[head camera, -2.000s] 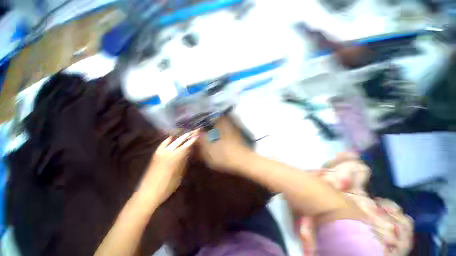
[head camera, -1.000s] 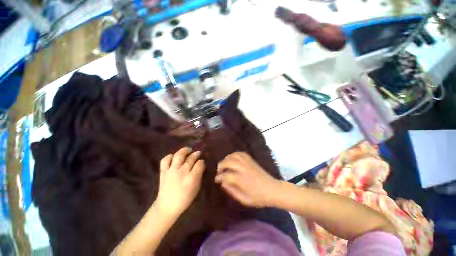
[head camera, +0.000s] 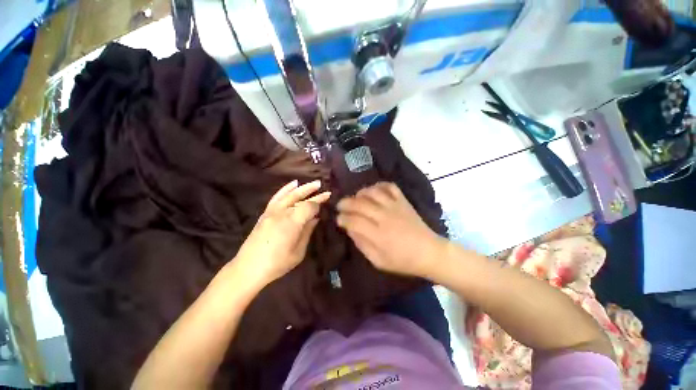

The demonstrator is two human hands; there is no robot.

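The dark brown garment [head camera: 175,206] is heaped left of the needle and spreads under both hands to the lap. My left hand [head camera: 286,225] lies on it just below the presser foot [head camera: 314,151], fingertips pressing the cloth. My right hand [head camera: 385,225] is beside it, fingers bent and pinching the cloth near the same line. A ridged grey knob [head camera: 358,159] stands just right of the presser foot. A small pale label [head camera: 335,279] lies on the cloth below the hands.
The white sewing machine head [head camera: 450,53] spans the top. Scissors [head camera: 519,122], a dark-handled tool [head camera: 559,171] and a purple phone [head camera: 601,167] lie at right, with an accessories tray [head camera: 658,126] beyond. Floral cloth [head camera: 557,274] is at lower right. Brown tape [head camera: 17,266] edges the table at left.
The view has moved closer to the machine. Both hands are nearer the presser foot, still on the brown cloth. The pale label now shows below them.
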